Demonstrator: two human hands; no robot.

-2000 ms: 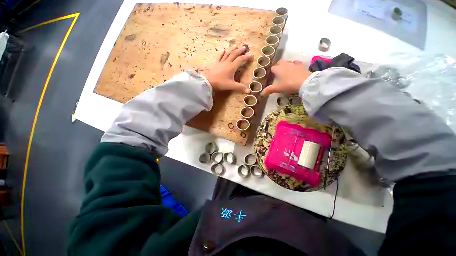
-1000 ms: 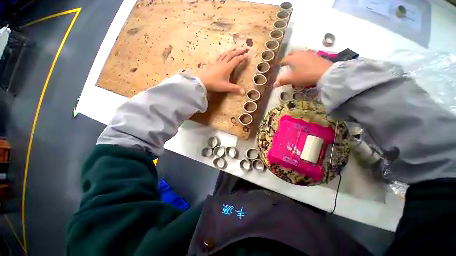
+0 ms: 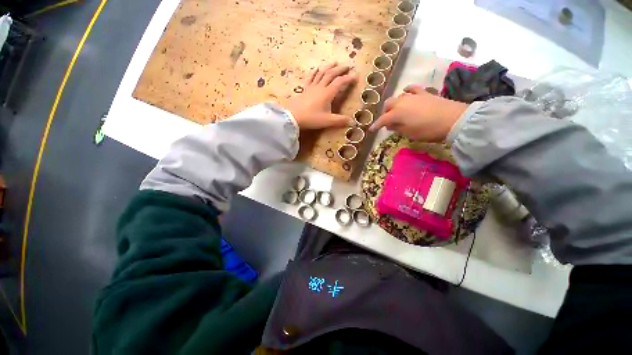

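Note:
A row of thin metal rings [image 3: 370, 96] stands along the right edge of the brown wooden board [image 3: 229, 69]. My left hand [image 3: 324, 99] lies on the board with fingers spread, its thumb tip close to the left side of the row. My right hand [image 3: 420, 116] is on the other side, its index fingertip at the rings near the row's lower end. I see nothing held in it, but its curled fingers hide the palm side. A pink block [image 3: 414, 193] with a pale piece [image 3: 440, 195] on it sits on the mottled round cushion [image 3: 376, 165].
Several loose rings [image 3: 307, 212] stand near the table's front edge. Beyond the cushion are a dark cloth [image 3: 478, 82], a single ring [image 3: 467, 46] and a grey-blue sheet [image 3: 547, 24]. Clear plastic [image 3: 603, 104] lies at the right. A thin cord [image 3: 468, 260] hangs over the front edge.
My right hand drew back from the row, then returned to it lower down. My left hand stays flat on the board. The view has shifted slightly.

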